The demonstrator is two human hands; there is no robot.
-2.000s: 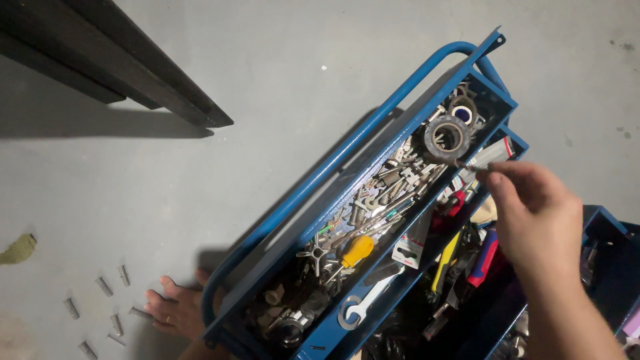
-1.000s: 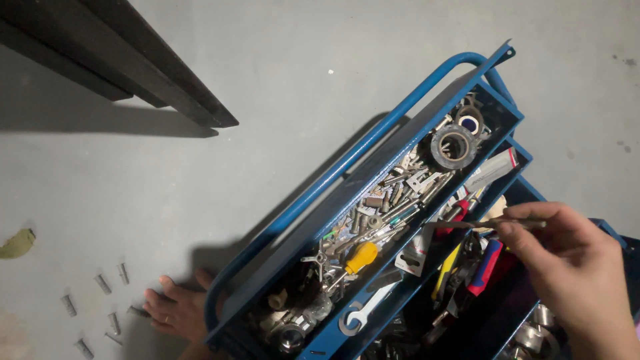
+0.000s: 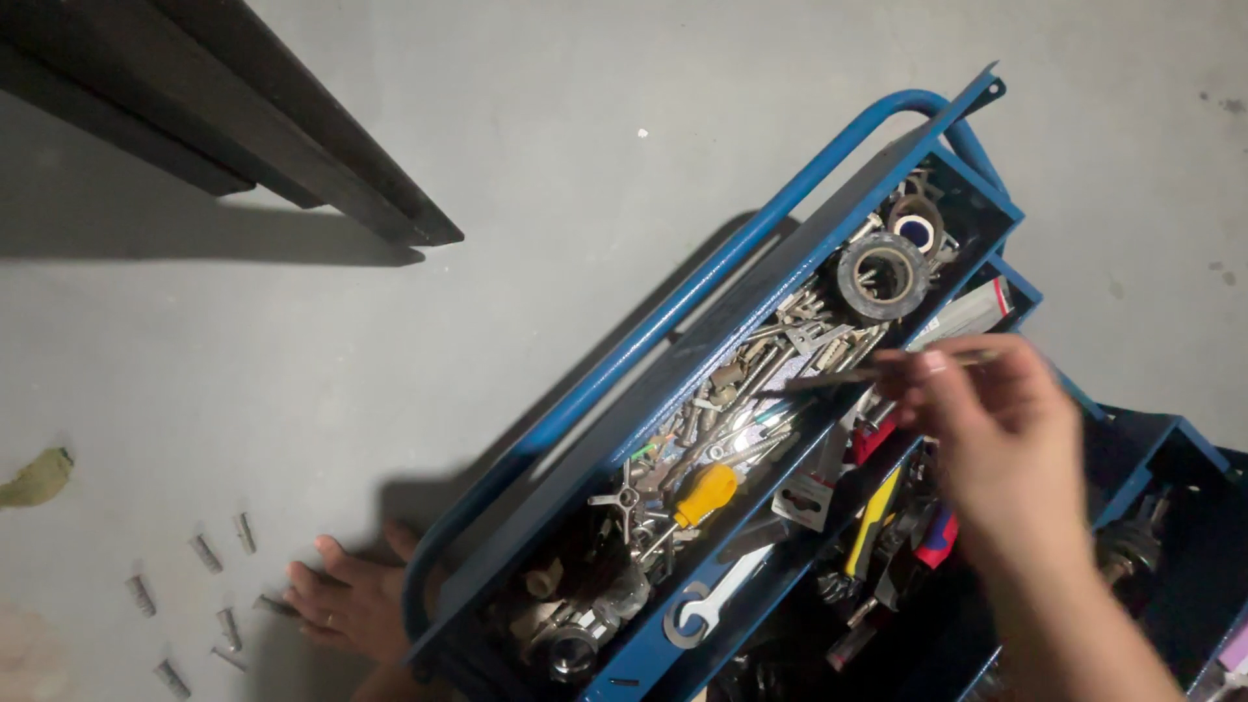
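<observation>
A blue metal cantilever toolbox [image 3: 673, 312] stands unfolded on the floor. Over its trays, my right hand [image 3: 994, 419] pinches a thin dark rod-like tool [image 3: 829, 378], whose far end is over the top tray of loose screws. That tray also holds a roll of tape [image 3: 883, 276] and a yellow-handled screwdriver [image 3: 707, 494]. In the tray beside it lies an open-end wrench [image 3: 721, 597]. My left hand [image 3: 351, 595] rests on the floor by the toolbox handle, fingers spread, holding nothing; its wrist is partly hidden by the handle. Several screws or wall plugs [image 3: 206, 554] lie near its fingertips.
Dark beams or legs [image 3: 322, 127] reach in from the upper left. A dry leaf [image 3: 37, 478] lies on the floor at the left edge. The lower trays hold a yellow-and-black handled tool [image 3: 875, 522] and a red-and-blue handled tool [image 3: 938, 538].
My right hand has moved left from the lower trays toward the top tray, still holding the thin tool. My left hand has stayed on the floor.
</observation>
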